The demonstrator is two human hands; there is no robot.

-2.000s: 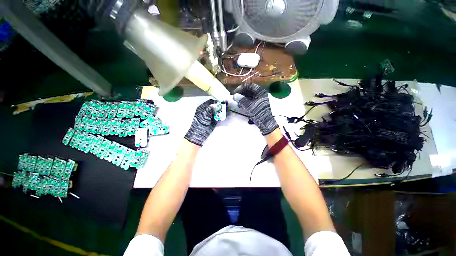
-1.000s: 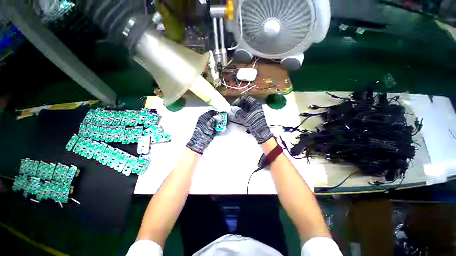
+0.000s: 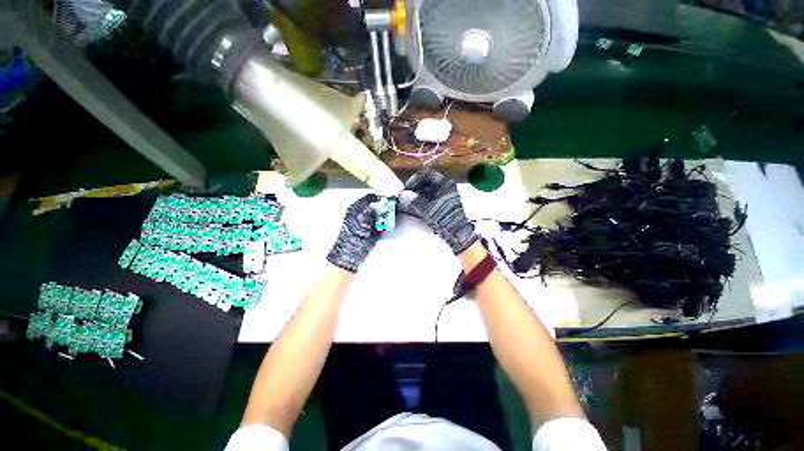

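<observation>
My left hand (image 3: 356, 232), in a grey-black knit glove, holds a small green-and-white circuit board (image 3: 385, 215) upright between thumb and fingers. My right hand (image 3: 438, 210), gloved alike, has its fingertips together at the board's upper right, under the pale tip of the fume extractor nozzle (image 3: 368, 167). What the right fingertips pinch is too small to tell. A thin black lead (image 3: 439, 319) hangs below the right wrist, beside the dark red wristband (image 3: 478, 270).
Green PCB panels (image 3: 198, 277) lie on the black mat (image 3: 181, 352) at left. A tangled black cable pile (image 3: 643, 233) lies at right. Behind the hands are a wooden base block (image 3: 483, 132), metal rods (image 3: 382, 75) and a bench fan (image 3: 480, 44).
Both hands stay together at the nozzle tip; the board and right fingertips have shifted slightly. The camera view has tilted, so the bench sits lower in the picture than two seconds ago.
</observation>
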